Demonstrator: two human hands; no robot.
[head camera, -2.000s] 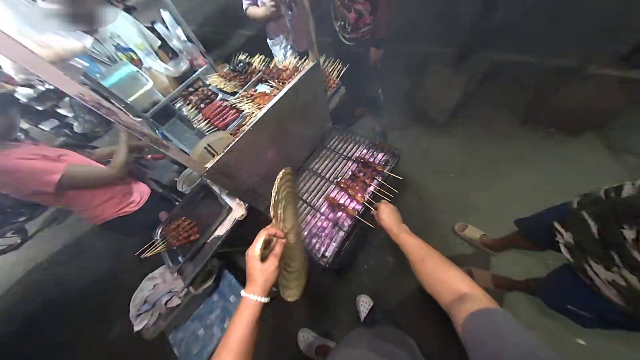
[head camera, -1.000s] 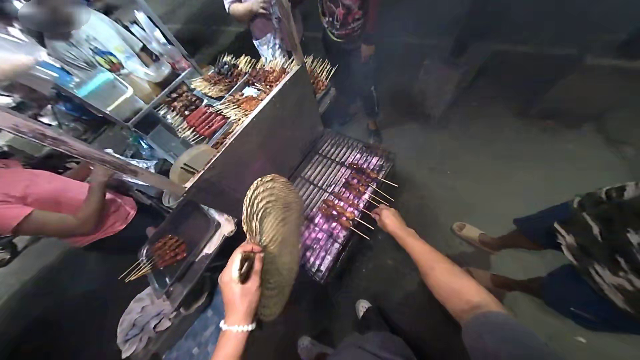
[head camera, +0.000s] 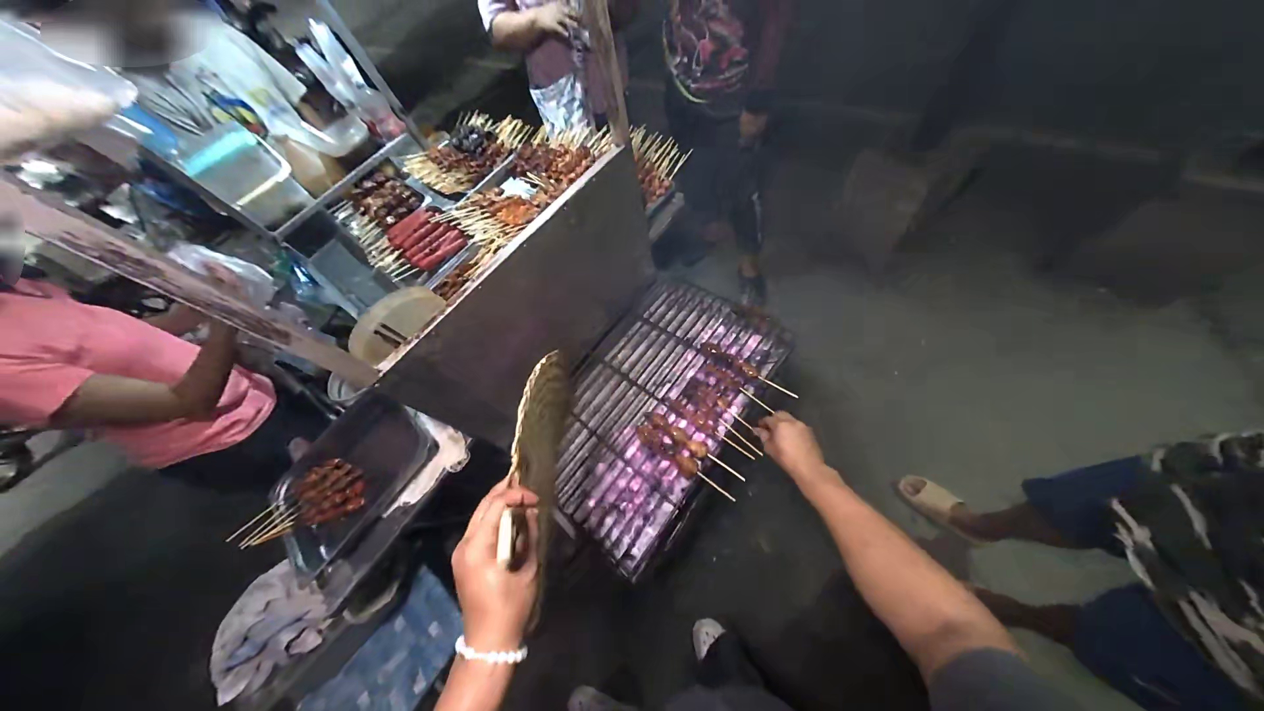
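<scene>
My left hand (head camera: 499, 553), with a white bead bracelet at the wrist, grips the handle of a woven fan (head camera: 541, 425), seen nearly edge-on beside the grill's left side. Several meat skewers (head camera: 706, 405) lie across the charcoal grill (head camera: 632, 395), over coals that glow pinkish, their bare stick ends pointing to the lower right. At the grill's right edge, my right hand (head camera: 788, 442) has its fingers closed at the stick end of one skewer.
A metal cart (head camera: 533, 286) holds trays of skewers behind the grill. At left, a clear tray (head camera: 400, 474) bears cooked skewers near a rag (head camera: 267, 627). A person in pink (head camera: 128, 370) stands left; a person in camouflage (head camera: 1195, 553) is at right. Others stand behind.
The woven fan has turned from its broad face to nearly edge-on in my left hand. My right hand remains beside the skewers' stick ends.
</scene>
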